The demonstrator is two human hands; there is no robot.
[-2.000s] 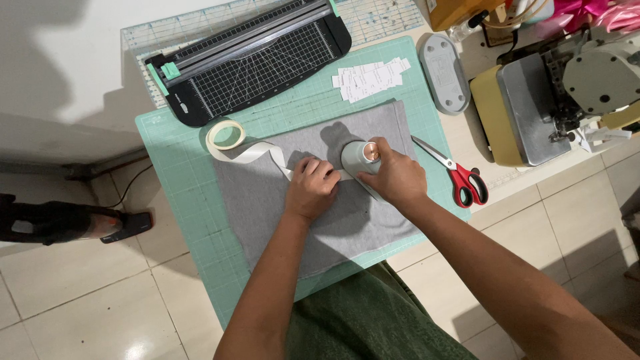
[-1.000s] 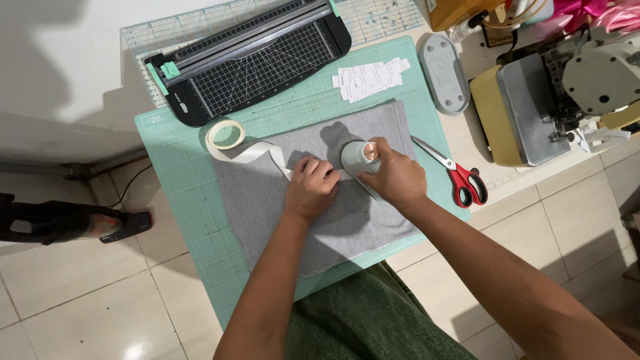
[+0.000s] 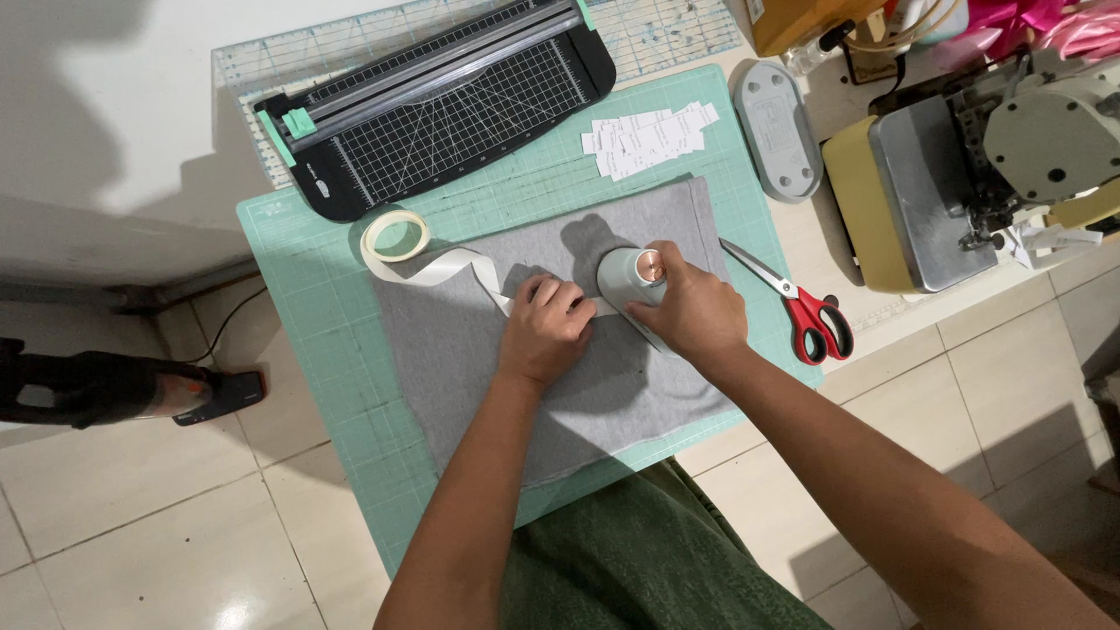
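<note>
My right hand grips a small pale iron with a copper-coloured knob, standing on the grey cloth. Its plate seems to rest over one end of a white strip. Just left of the iron, my left hand presses on the strip with bent fingers; whether it pinches the strip is hidden. From there the strip twists loosely to a roll of cream tape at the cloth's upper left corner. Red-handled scissors lie right of the cloth, their blades slightly apart.
A green cutting mat lies under the cloth. Behind it are a black paper trimmer and a clear ruler. White paper labels lie on the mat, a grey oval stand beside it. A sewing machine is at the right.
</note>
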